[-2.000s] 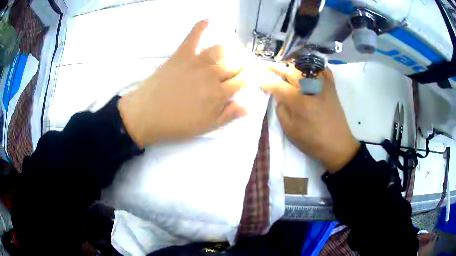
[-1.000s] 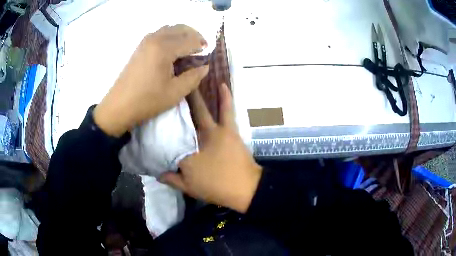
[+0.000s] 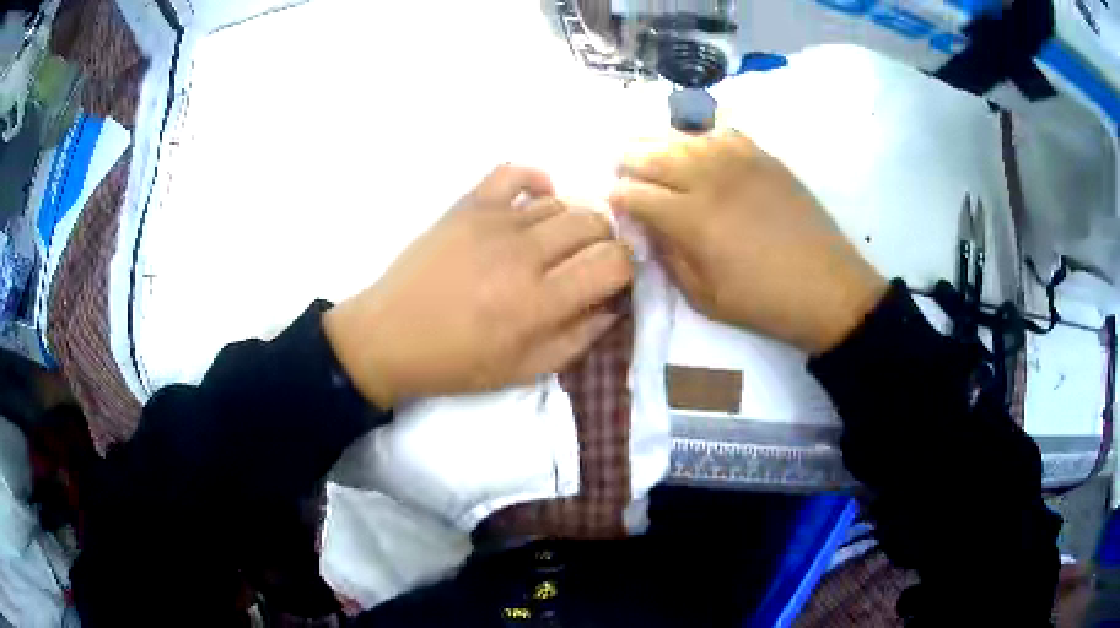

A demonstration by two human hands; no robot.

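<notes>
My left hand [image 3: 485,288] grips the white cloth [image 3: 491,454] and the brown checked cloth piece [image 3: 604,417] at the middle of the white table. My right hand [image 3: 749,239] pinches the same work's upper right edge, close beside my left fingertips. The checked strip runs down from the hands over the table's front edge, with white cloth on both sides. The fingertips are partly washed out by bright light. The sewing machine's head [image 3: 688,55] is just above my right hand; the needle area is not clear.
Black-handled scissors [image 3: 970,276] lie at the right, partly behind my right sleeve. A ruler strip [image 3: 749,460] runs along the front edge. A brown rectangle [image 3: 704,389] is on the table. Checked cloth [image 3: 89,282] hangs at the left. A blue crate [image 3: 805,558] is below.
My right hand has moved from the lower middle up and right to the work's edge. My left hand has moved slightly right and down. The machine head is back in view as the camera view shifted.
</notes>
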